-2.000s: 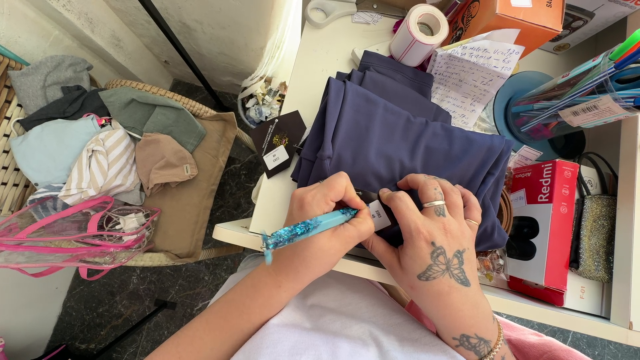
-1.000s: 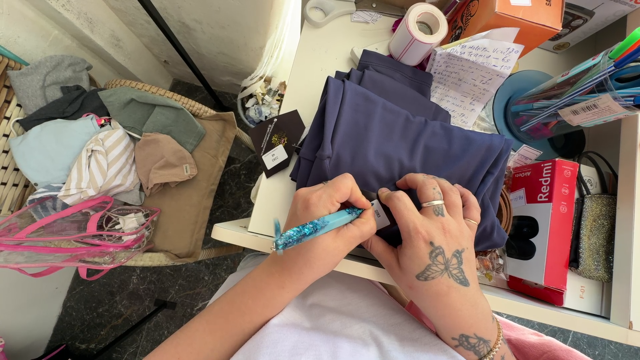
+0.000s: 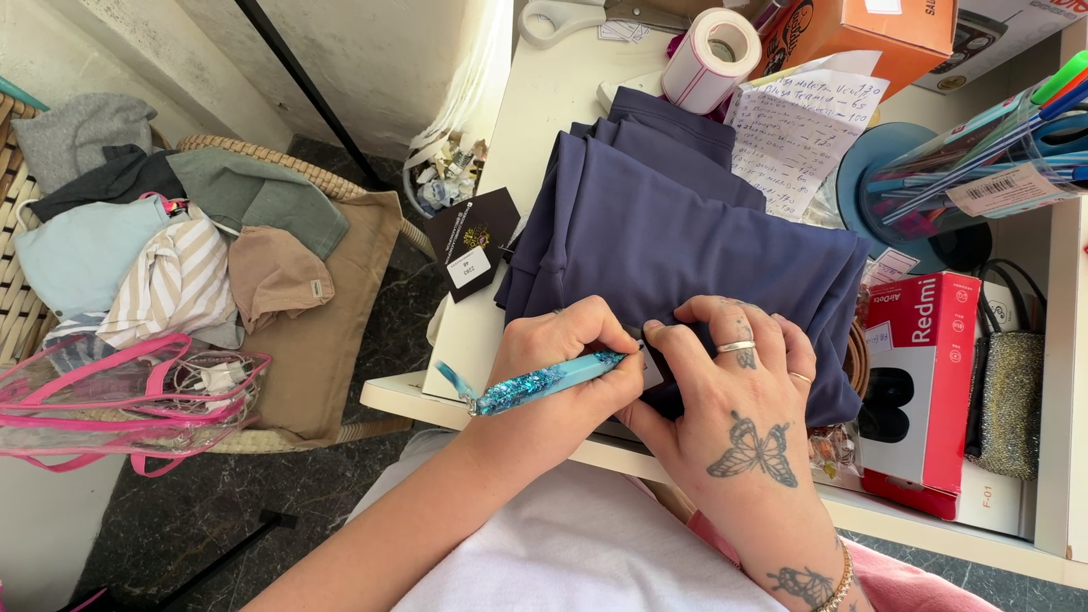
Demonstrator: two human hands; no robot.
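A glittery blue pen (image 3: pixel 544 382) is in my left hand (image 3: pixel 561 374), its tip at a small white label (image 3: pixel 651 367) on a tag. My right hand (image 3: pixel 739 408), with rings and a butterfly tattoo, holds that tag down with thumb and fingertips; part of the tag is hidden under the fingers. Both hands rest at the near edge of a folded dark blue garment (image 3: pixel 671 229). Another black tag (image 3: pixel 473 242) with a white sticker lies at the garment's left side.
The white drawer edge (image 3: pixel 408 403) runs below my hands. Beyond the garment are scissors (image 3: pixel 552 21), a label roll (image 3: pixel 712 61) and a handwritten sheet (image 3: pixel 799 127). At right are a pen cup (image 3: pixel 926 183) and a Redmi earbuds box (image 3: pixel 922 382). Folded fabric pieces (image 3: pixel 170 272) lie on wicker at left.
The pen in my left hand has changed its slant a little since the earliest frame. My right hand has stayed in place on the tag.
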